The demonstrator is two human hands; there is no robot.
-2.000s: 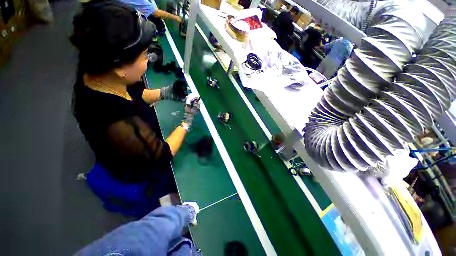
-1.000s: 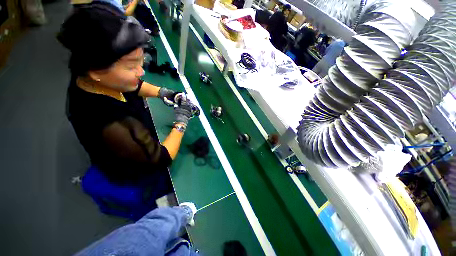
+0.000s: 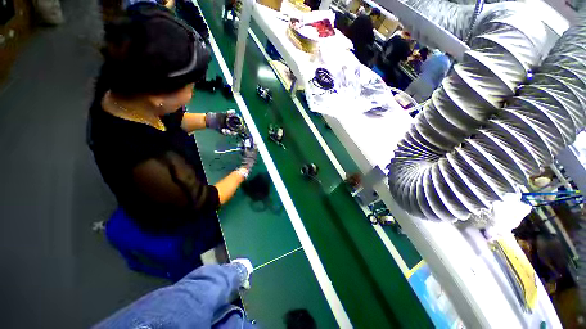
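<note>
My left hand [image 3: 243, 273], in a white glove below a blue sleeve, rests at the near-left edge of the green bench [image 3: 270, 283]. It is small in view and its fingers are unclear. A thin white line [image 3: 277, 257], a strip or a bench seam, runs from beside it to the white rail [image 3: 297, 225]; I cannot tell whether the hand touches it. A dark round part [image 3: 300, 319] lies on the bench at the bottom edge, blurred. My right hand is not in view.
A coworker in black [image 3: 148, 148] sits at the left, gloved hands on a round unit. Black loops [image 3: 257, 186] lie on the bench. Units [image 3: 310, 170] sit on the green conveyor [image 3: 347, 238]. A raised white shelf [image 3: 443, 250] and ribbed duct [image 3: 462, 122] are at the right.
The units on the conveyor have moved away toward the upper left. The coworker's hands have come apart, with a pale strip between them and the bench edge. My left hand has hardly moved.
</note>
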